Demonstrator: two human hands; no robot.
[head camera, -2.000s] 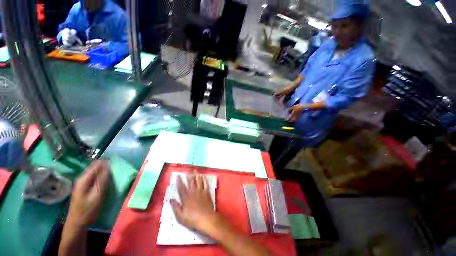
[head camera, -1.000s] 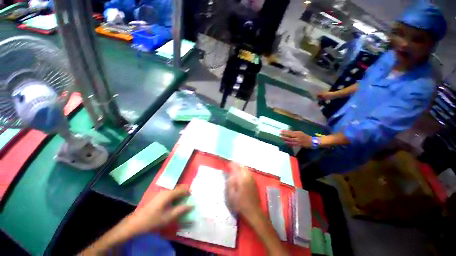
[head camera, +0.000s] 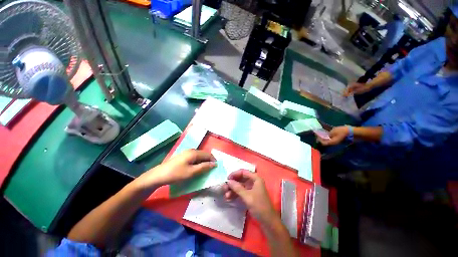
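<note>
A green insulating sheet is held slantwise above the red foam work mat. My left hand grips its upper edge. My right hand is at the sheet's right end, thumb and fingertips pinched together at its corner; whether a thin liner is between them is too small to tell. Grey-silver metal plates lie side by side under and in front of the hands, partly hidden by the sheet and my right hand.
Covered plates line the mat's far side. Bare plates stand at its right. A loose sheet stack lies left, a plastic bag and sheet bundles beyond. A fan stands left; a person's hand is beyond the mat.
My left hand has brought the green sheet over the plates, and my right hand has come to its corner. The view has shifted. The other person's hand now holds something small beside the bundles.
</note>
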